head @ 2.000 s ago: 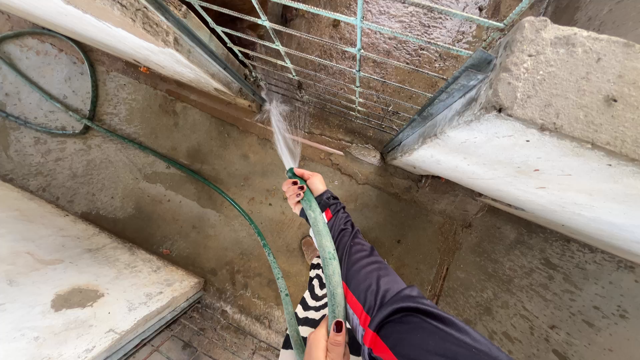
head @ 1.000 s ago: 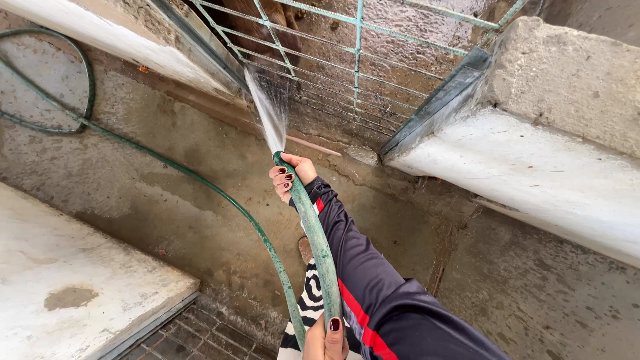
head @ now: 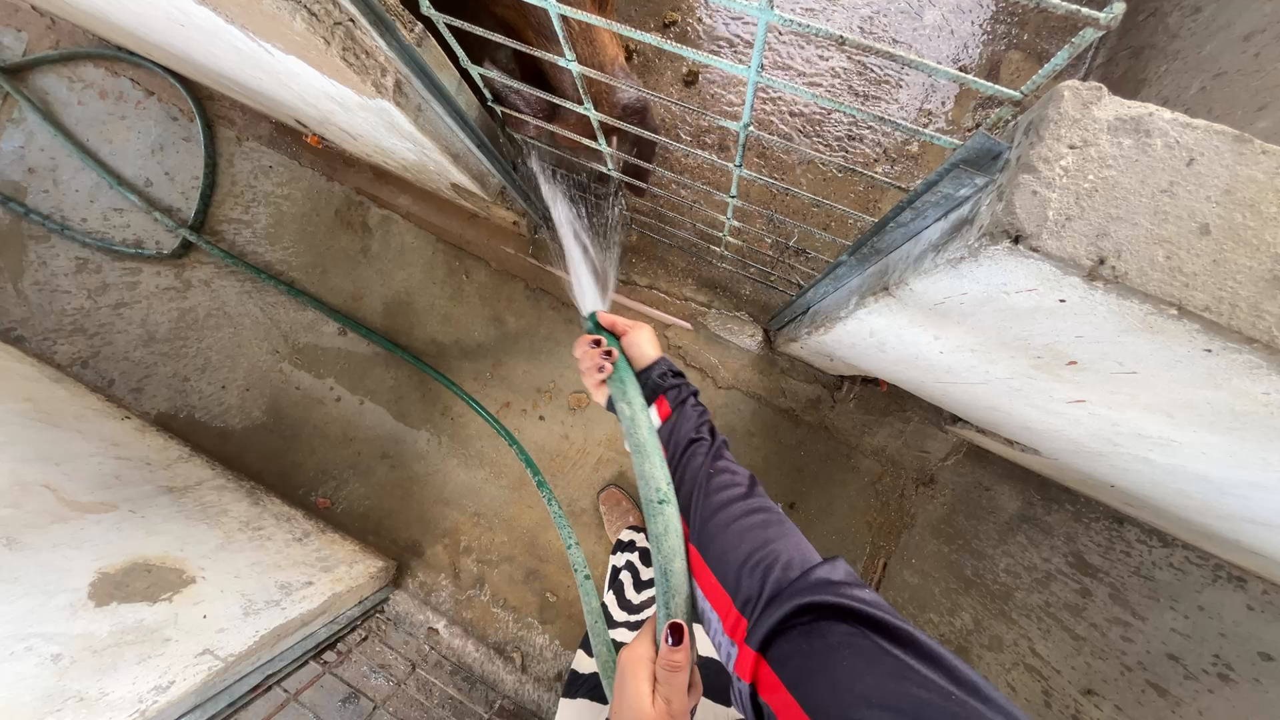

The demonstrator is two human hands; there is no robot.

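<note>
My right hand is closed around the green garden hose just below its outlet, with the arm stretched forward. Lower down, at the bottom edge of the view, my left hand grips the same hose, thumb on top. Water fans from the outlet toward the lower left corner of a pale green metal bar gate. Behind those bars a brown animal is partly in view; the rest of it is cut off by the frame.
Whitewashed walls flank the gate, the right one topped with rough concrete. Another low white wall stands lower left. Hose trails over the wet concrete floor to a loop upper left. A brown shoe shows below my hands.
My right hand and the hose outlet swung left, then back a little to the right, and the spray moved with them. More of the brown animal shows behind the bars now.
</note>
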